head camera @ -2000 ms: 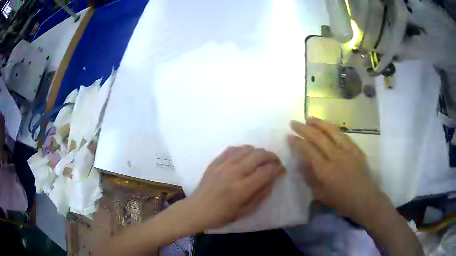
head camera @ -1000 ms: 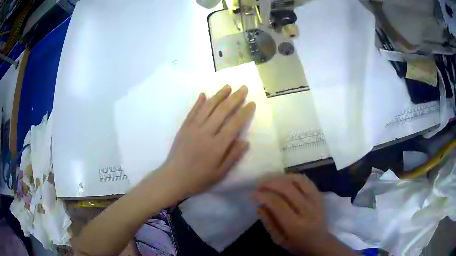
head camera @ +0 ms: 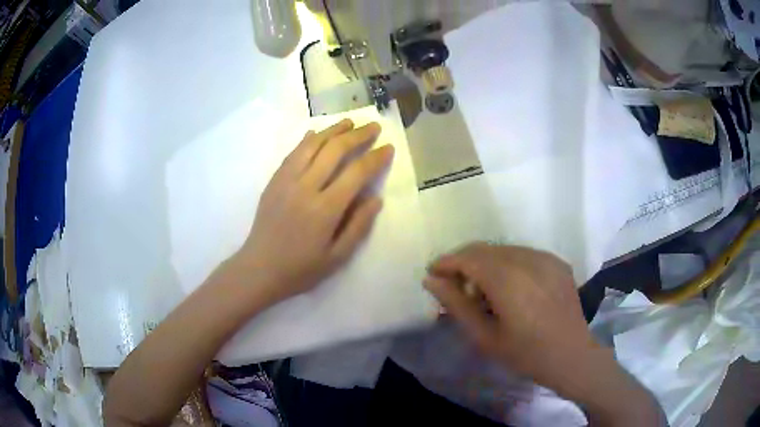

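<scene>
A white fabric panel [head camera: 367, 275] lies on the white table, its upper corner at the presser foot [head camera: 380, 93] of the sewing machine. My left hand [head camera: 321, 200] lies flat on the panel just below the presser foot, fingers a little apart. My right hand [head camera: 512, 313] is at the panel's lower right edge, fingers curled, thumb and forefinger together at the edge. Whether something is hidden inside the right hand's fingers cannot be told. The needle plate [head camera: 446, 150] shows beside the panel.
Another white panel [head camera: 533, 125] lies right of the needle. A machine lamp [head camera: 275, 25] hangs at upper left. A black pad [head camera: 687, 154] lies at right. Loose white pieces [head camera: 675, 350] are heaped at lower right, beside a yellow tube [head camera: 708, 275]. A bundle with brownish tags [head camera: 50, 334] is at left.
The view has shifted toward the machine. The panel's upper corner has moved up to the presser foot. My left hand has gone from the lower edge onto the panel; my right hand is now at its lower right edge.
</scene>
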